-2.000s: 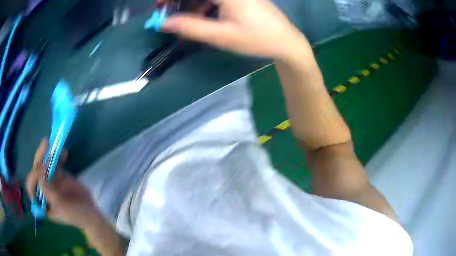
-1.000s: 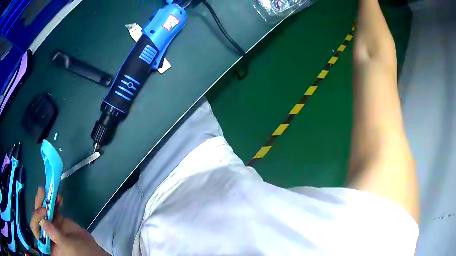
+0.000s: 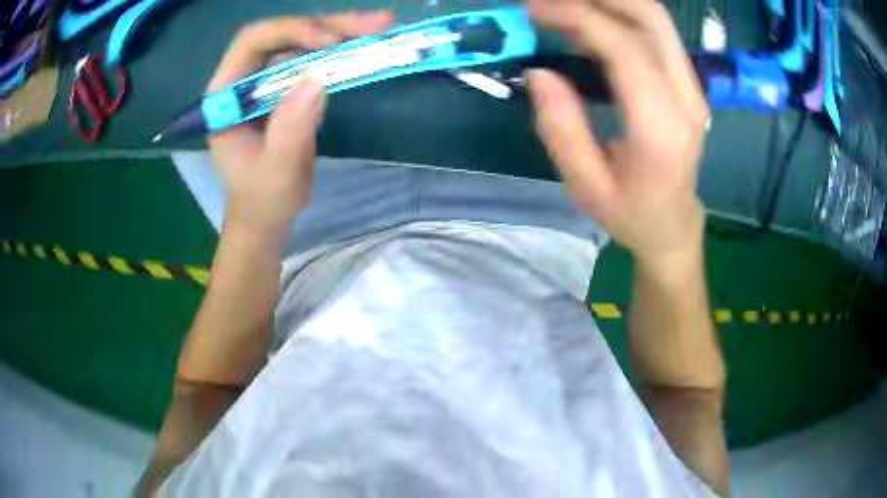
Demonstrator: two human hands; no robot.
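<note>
A long light blue handle shell (image 3: 370, 60) with a dark tapered tip lies across the view, tip to the left. Its open side shows silvery and white insides. My left hand (image 3: 261, 146) grips it near the tip end, thumb over the lower edge. My right hand (image 3: 637, 126) is blurred beside the shell's other end, thumb and fingers apart, with nothing seen in it. Whether its upper fingertips touch the shell is unclear. The blue-and-black electric screwdriver (image 3: 747, 80) lies on the bench behind my right hand, partly hidden.
Red-handled scissors (image 3: 97, 95) and brown cardboard (image 3: 27, 102) are on the left. Blue handles lie at the upper left (image 3: 109, 17) and upper right (image 3: 799, 41). A clear plastic bag (image 3: 848, 195) is at the right bench edge. A small whitish strip (image 3: 483, 84) lies below the shell.
The view has swung round. My left hand has brought the blue shell up in front of me, and my right hand has come back into view beside its end.
</note>
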